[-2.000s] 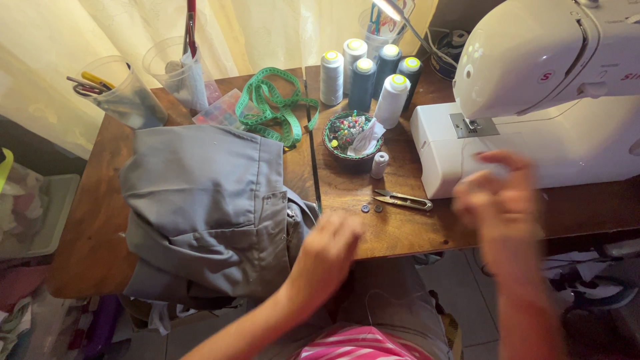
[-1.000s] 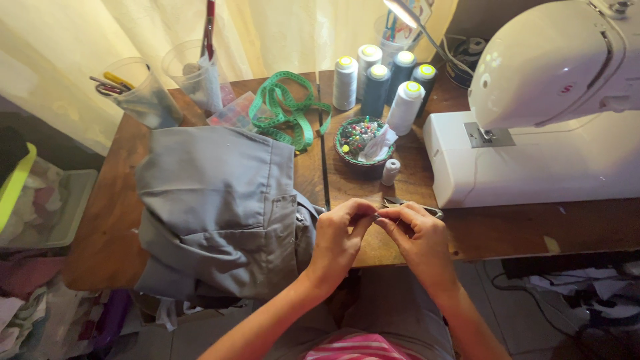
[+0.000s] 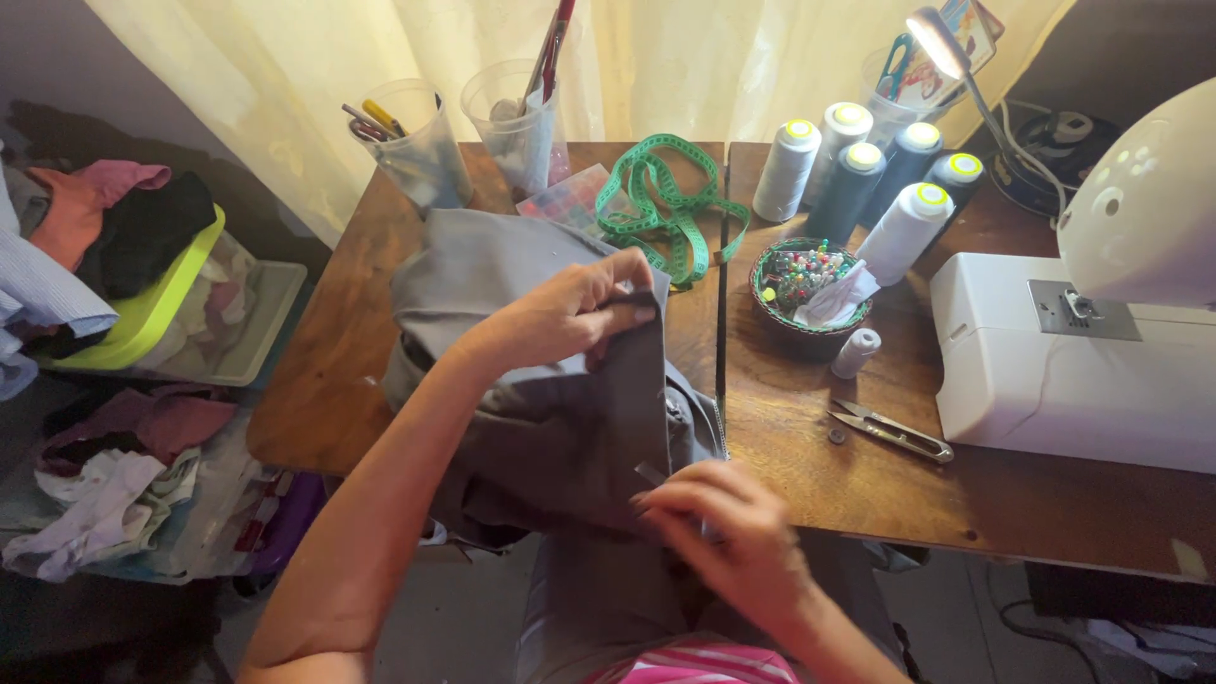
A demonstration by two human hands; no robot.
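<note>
A grey fabric garment (image 3: pixel 570 418) lies over the table's front edge at left. My left hand (image 3: pixel 579 318) pinches its upper right edge and lifts it a little. Low at the garment's right side, my right hand (image 3: pixel 727 522) has its fingertips together near the cloth; whether they hold something small is unclear. To the right, one dark button (image 3: pixel 836 436) rests beside thread snips (image 3: pixel 893 430). Behind them stand a small white thread spool (image 3: pixel 856 352) and a basket (image 3: pixel 758 302) of coloured pins.
A white sewing machine (image 3: pixel 1026 380) occupies the right. Several thread cones (image 3: pixel 902 228), a green tape measure (image 3: pixel 655 199) and plastic cups (image 3: pixel 418 142) stand or lie along the back. A lamp (image 3: pixel 939 43) shines above. Bins of cloth (image 3: pixel 142 323) stand at left.
Both hands were together over the table's front edge; my left hand has moved left onto the garment and grips it. Two seconds ago, two buttons lay by the snips; one lies there now.
</note>
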